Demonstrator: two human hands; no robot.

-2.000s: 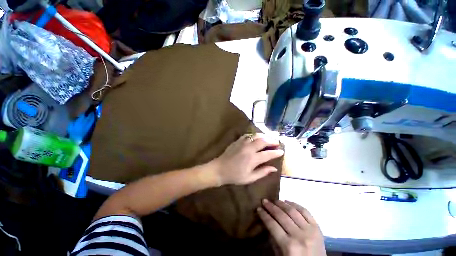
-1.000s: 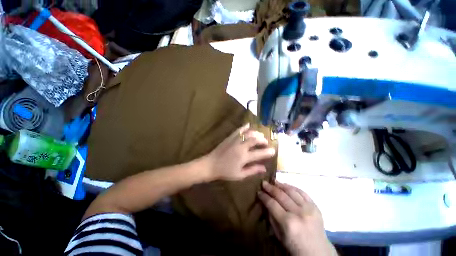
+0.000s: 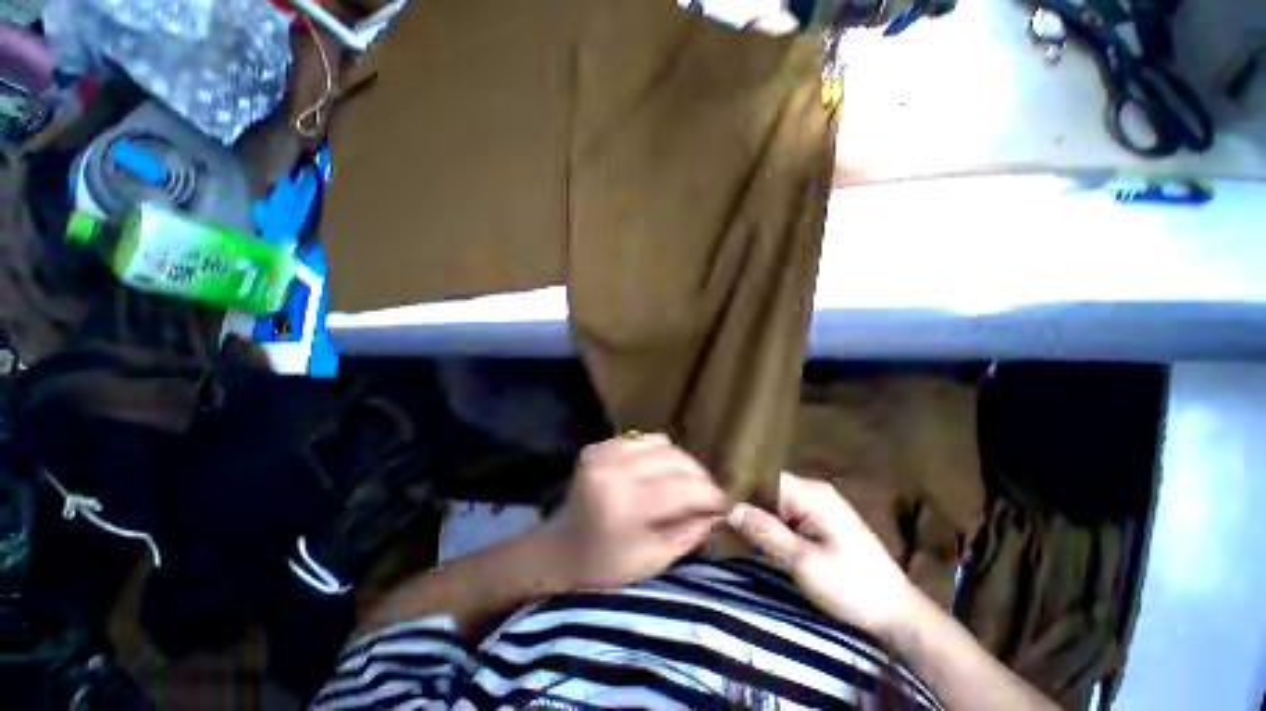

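Note:
The brown piece being sewn runs from the needle area at the top down over the table's front edge. Its lower end is bunched between my hands, close to my body. My left hand pinches the cloth end, with a ring on one finger. My right hand pinches the same end from the right, fingertips touching the left ones. A flat brown cut panel lies on the table to the left. Only the lower edge of the sewing machine head shows at the top.
Black-handled scissors and a small slim blue and green tool lie on the white table. At left are a green bottle, a ribbed grey round object and a crinkled plastic bag. Brown cloth is below the table.
Both hands have moved from the cloth beside the needle down to its lower end, past the table edge. The view has tilted down, so most of the machine head is out of frame.

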